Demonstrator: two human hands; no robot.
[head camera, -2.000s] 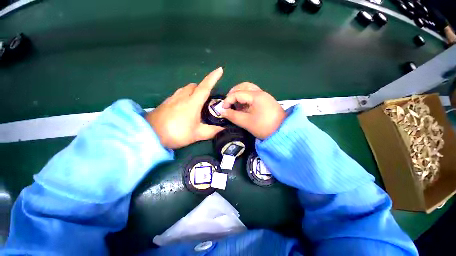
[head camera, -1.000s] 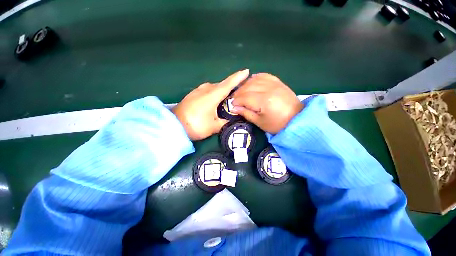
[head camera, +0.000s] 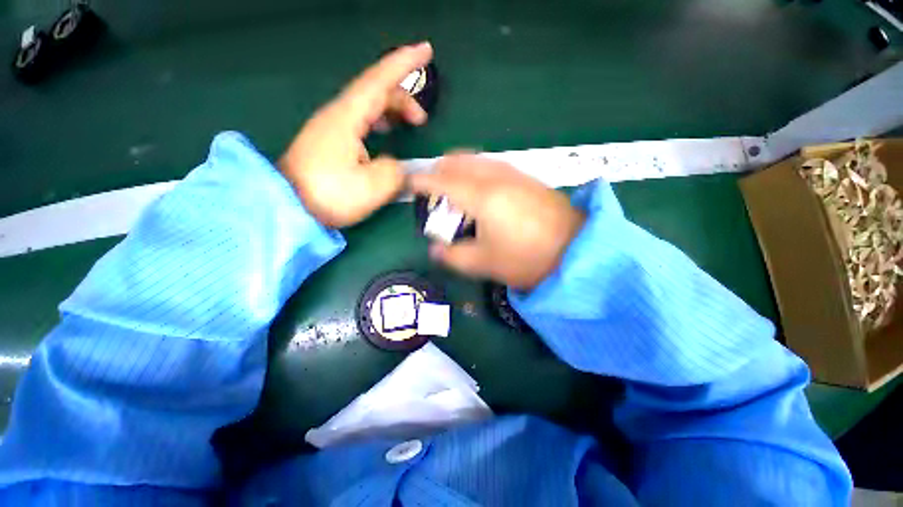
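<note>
My left hand (head camera: 347, 144) is over the white rail with its fingers spread. Its fingertips overlap a round black unit (head camera: 424, 87) on the green belt; no clear grip shows. My right hand (head camera: 510, 218), blurred, has its fingers around a second black unit (head camera: 443, 218) with a white tab, just on the near side of the rail. A third black unit (head camera: 396, 311) lies flat nearer me, with a cream ring around its square centre and a white tab (head camera: 434, 319) sticking out right. A fourth unit (head camera: 503, 305) is mostly hidden by my right sleeve.
The white rail (head camera: 634, 161) crosses under my hands. A cardboard box (head camera: 807, 287) holding loose cream pieces (head camera: 866, 233) stands at right, by a grey bar (head camera: 842, 114). Two black units (head camera: 71, 35) are at far left. A folded white sheet (head camera: 406, 401) lies by my front.
My left hand has moved forward, and a unit now lies beyond the rail at its fingertips. My right hand has moved down from that unit and closed around the one nearer me.
</note>
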